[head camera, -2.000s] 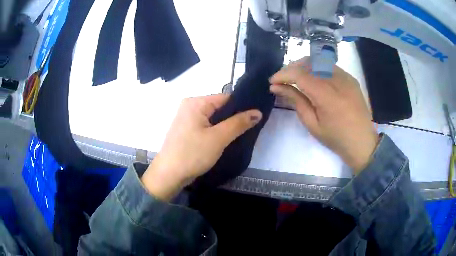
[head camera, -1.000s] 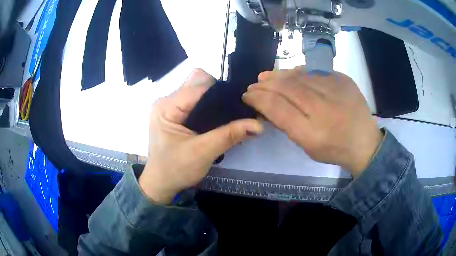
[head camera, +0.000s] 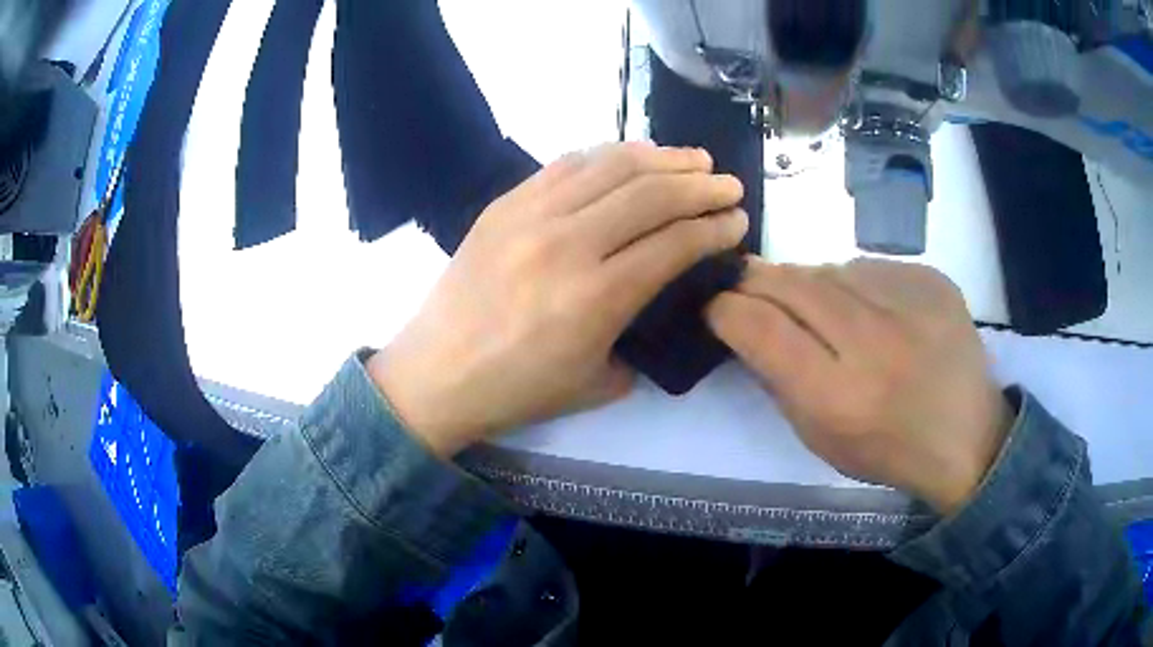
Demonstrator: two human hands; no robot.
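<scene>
A black fabric strip [head camera: 698, 133] runs from under the machine head toward me, with a folded end [head camera: 679, 344] between my hands. My left hand [head camera: 569, 259] lies over the fabric, fingers on top, its thumb mostly hidden. My right hand [head camera: 866, 354] pinches the fabric's right edge with its fingertips. The presser foot area [head camera: 790, 152] is just right of the strip; the needle is not clear. A blue-grey cylindrical attachment [head camera: 889, 196] hangs above my right hand. Black cut pieces [head camera: 392, 120] lie left of the needle, one reaching under my left hand.
A long curved black strip [head camera: 146, 240] hangs over the left table edge. Orange-yellow handles [head camera: 89, 266] show at the far left. A black rounded rectangle, possibly a phone [head camera: 1039, 234], lies right. A measuring tape [head camera: 658, 506] follows the front edge. The white machine head [head camera: 1075, 89] overhangs the upper right.
My left hand has turned over from holding the fabric with its thumb on top to lying across it. A cut piece now stretches to my left hand. The view has shifted slightly.
</scene>
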